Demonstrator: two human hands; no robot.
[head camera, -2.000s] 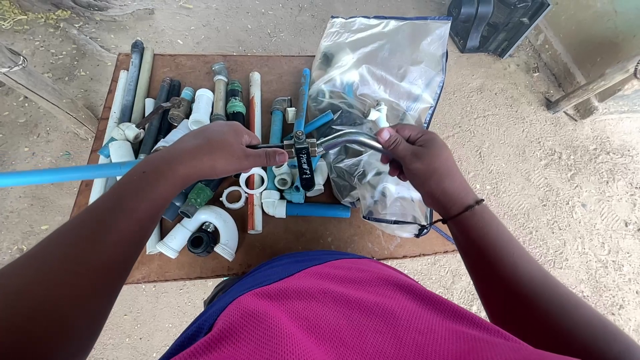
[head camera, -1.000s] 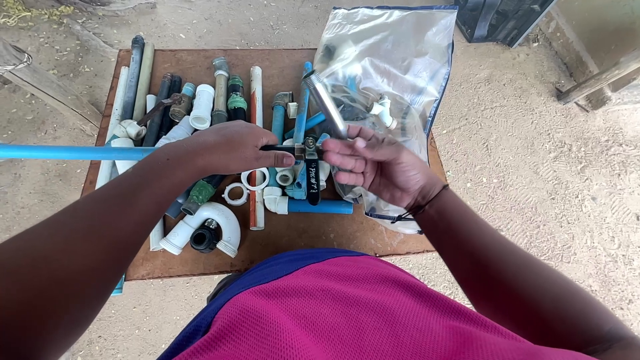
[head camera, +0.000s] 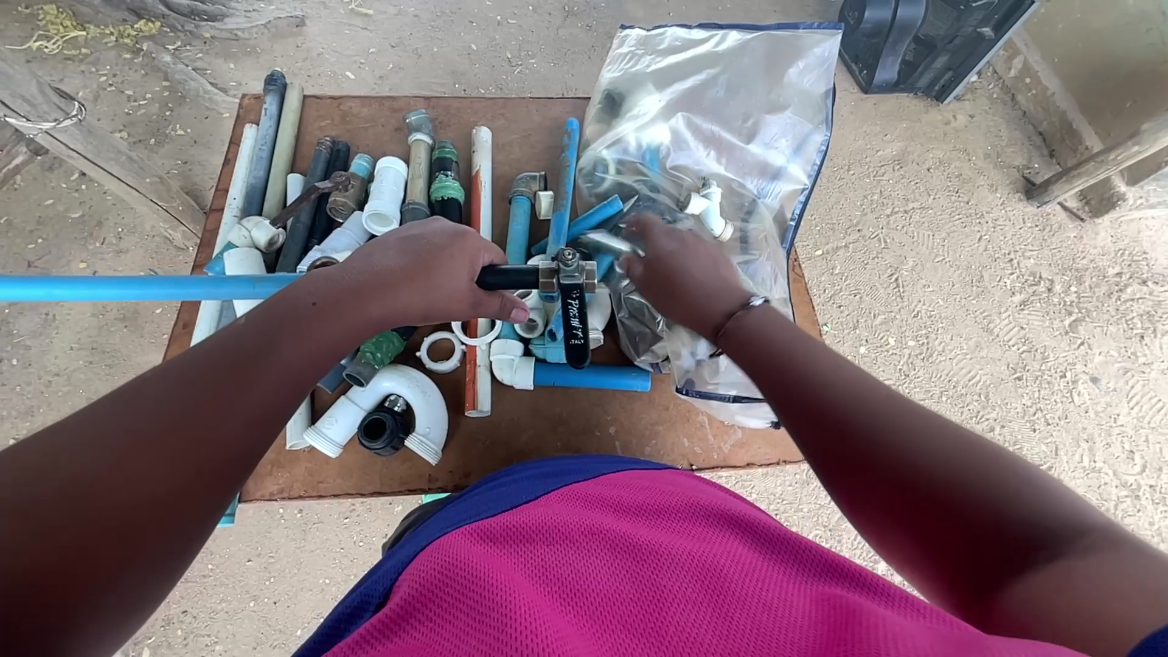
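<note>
My left hand (head camera: 438, 274) grips the black end of a pipe above the table; a long blue pipe (head camera: 137, 288) extends leftward past my forearm in line with it. A brass ball valve (head camera: 568, 272) with a black lever handle (head camera: 574, 328) sits on the black end, just right of my fingers. My right hand (head camera: 680, 274) is over the near part of a clear plastic bag (head camera: 712, 82), its fingers around a blurred shiny metal piece (head camera: 610, 242), probably the curved metal tube. Blue pipe pieces and a white fitting (head camera: 710, 210) lie beside and under it.
On the brown board table (head camera: 547, 438) lie a white trap bend (head camera: 429, 401), a black fitting (head camera: 383, 429), white rings (head camera: 441, 352), an orange-and-white pipe (head camera: 481, 182) and several other pipes. A black case (head camera: 899, 46) stands at the upper right, wooden posts (head camera: 100, 146) at the left.
The metal tube was at the valve in my right hand, then tilted upward beside it; now it is lower, over the bag, apart from the valve. My left hand keeps its hold.
</note>
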